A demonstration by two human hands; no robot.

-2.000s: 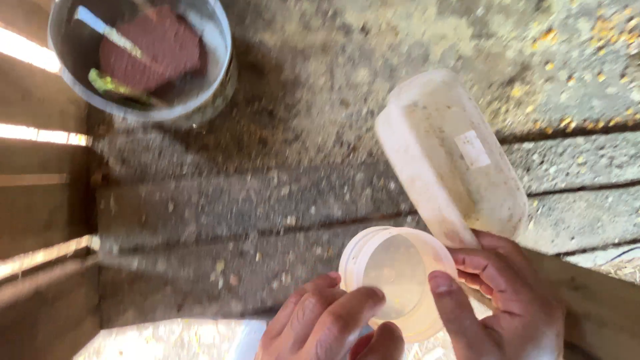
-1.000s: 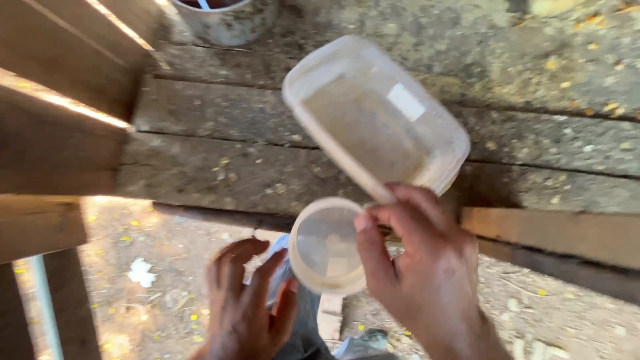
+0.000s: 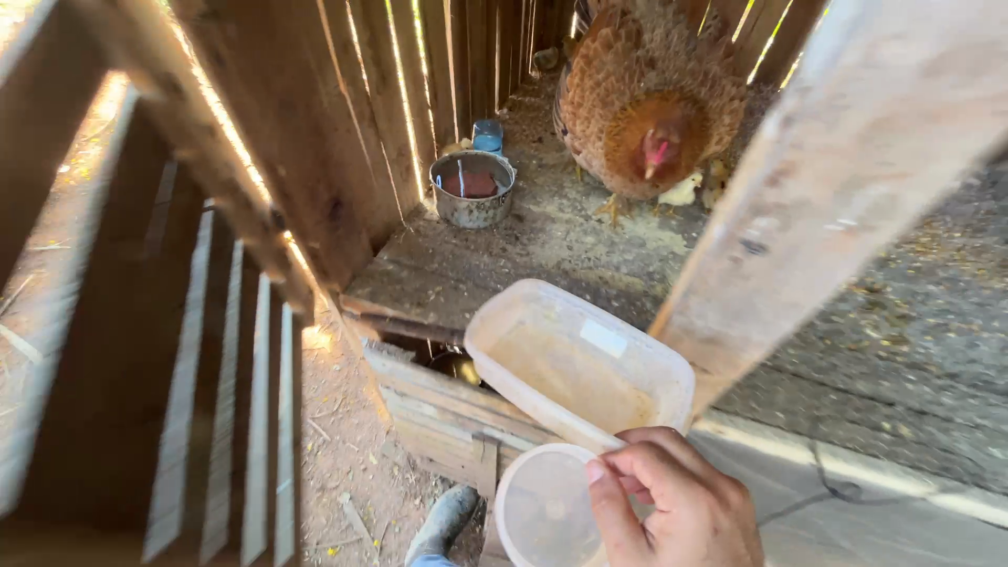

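Note:
My right hand [image 3: 673, 496] pinches the rims of two plastic containers together at the lower middle. One is a rectangular translucent tub [image 3: 575, 358] with a white label inside and brownish residue on its bottom. The other is a round translucent container [image 3: 547, 508], nearer to me and just left of my fingers. My left hand is out of the picture.
A brown hen [image 3: 646, 94] stands on the coop's plank floor [image 3: 551, 228] beside a pale chick [image 3: 682, 190]. A metal pot [image 3: 475, 206] holds a reddish block, with a blue container [image 3: 487, 136] behind. A wooden post [image 3: 827, 173] slants at right; a slatted door [image 3: 173, 354] is at left.
My left hand has gone out of view. My right hand still holds both containers. The view has swung up and back, showing the hen and the slatted walls.

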